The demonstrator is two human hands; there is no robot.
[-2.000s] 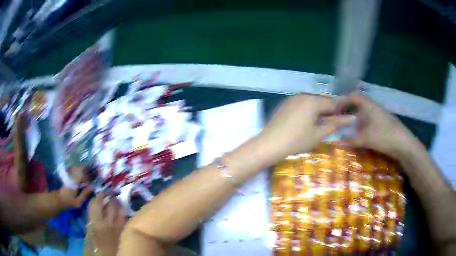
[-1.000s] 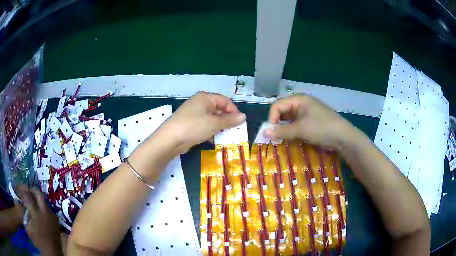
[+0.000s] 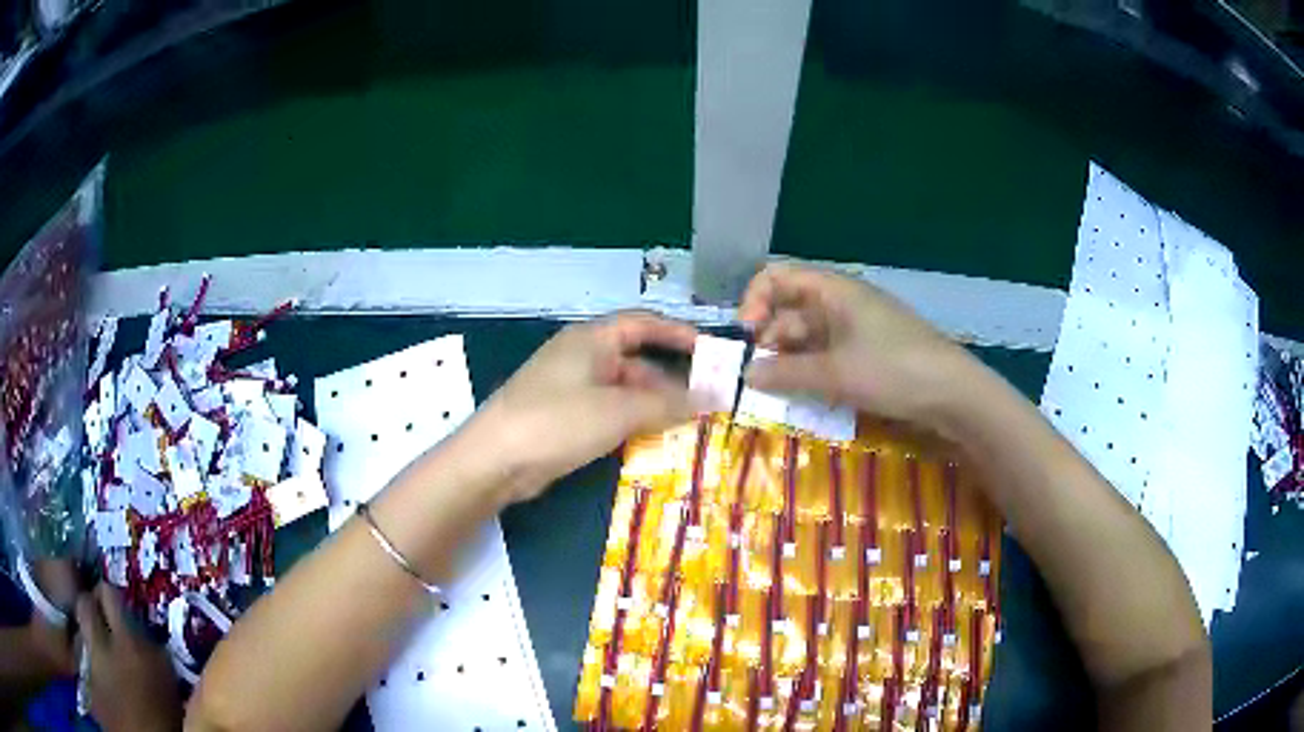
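Note:
A block of shiny amber wired units (image 3: 801,572) lies in front of me, with red wires lengthwise and tiny white plugs. White square labels (image 3: 717,375) stand at its top edge between my hands. My left hand (image 3: 608,379) is at the upper left of the block, its fingers curled at the left label; its fingertips are partly blurred, so its grip is unclear. My right hand (image 3: 844,343) is over the top edge, its thumb and finger bent just above another white label (image 3: 801,413); whether it pinches anything cannot be told.
A dotted white sheet (image 3: 443,615) lies left of the block. Further left are a heap of labelled units (image 3: 200,458), a clear bag (image 3: 50,343) and another person's hand (image 3: 129,665). Overlapping dotted sheets (image 3: 1144,358) lie at right. A pale rail (image 3: 386,279) and upright (image 3: 744,143) stand beyond.
My hands have come closer together at the block's top edge. The left label now stands beside the right-hand one with a narrow dark gap. The block's top edge is tilted differently.

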